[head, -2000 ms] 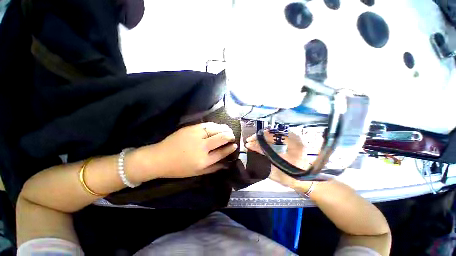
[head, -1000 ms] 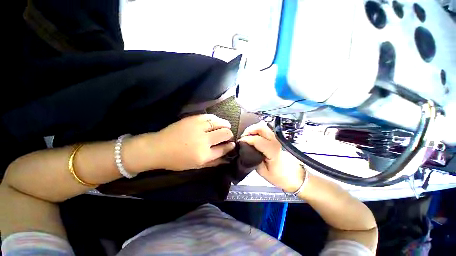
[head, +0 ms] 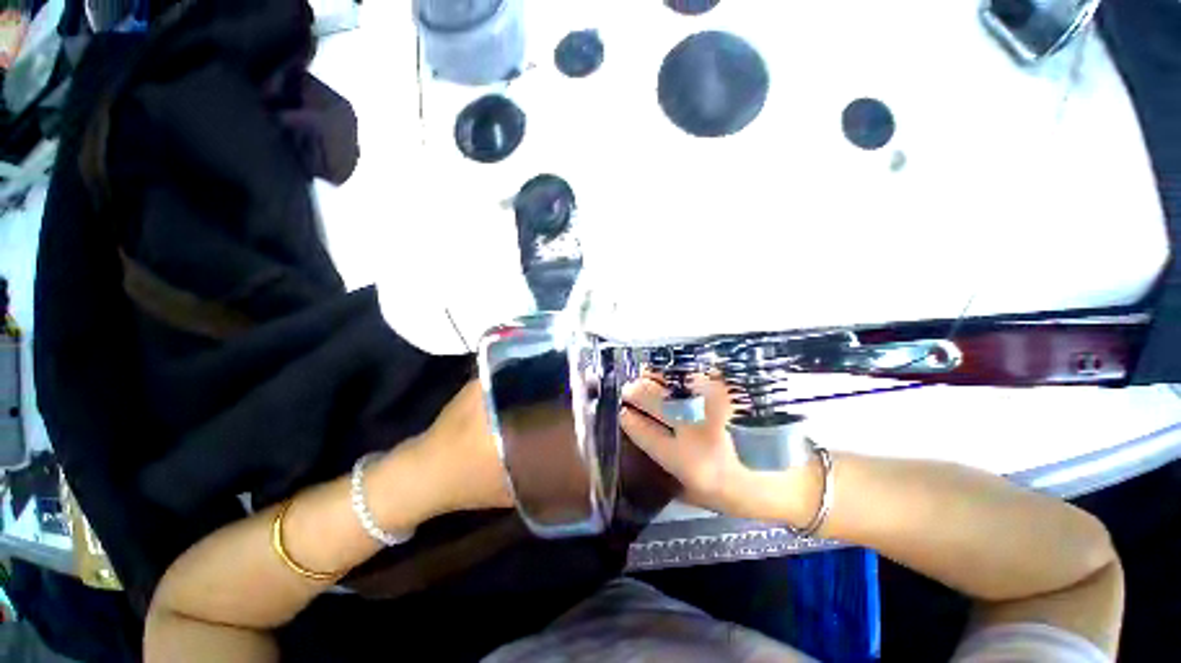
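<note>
Black cloth [head: 246, 376] is heaped on the left and runs under the machine head to my hands. A dark brown strip of cloth [head: 642, 482] shows beside my right fingers. My left hand [head: 464, 453] lies on the cloth; its fingers are hidden behind the shiny metal guard [head: 602, 434]. My right hand [head: 686, 447] is at the strip, its fingers partly hidden by the guard and the tension parts [head: 758, 376]; its grip cannot be made out. The needle and presser foot are hidden.
The white machine head [head: 829, 220] with round black plugs fills the upper view, close to my hands. A dark red panel [head: 1062, 352] is at its right. The table's front edge has a scale [head: 725, 544]. Other items stand at the far left.
The view has shifted, so the machine head and guard now lie over my hands, which were in plain sight a second ago pinching the cloth. The blue lower edge is out of sight.
</note>
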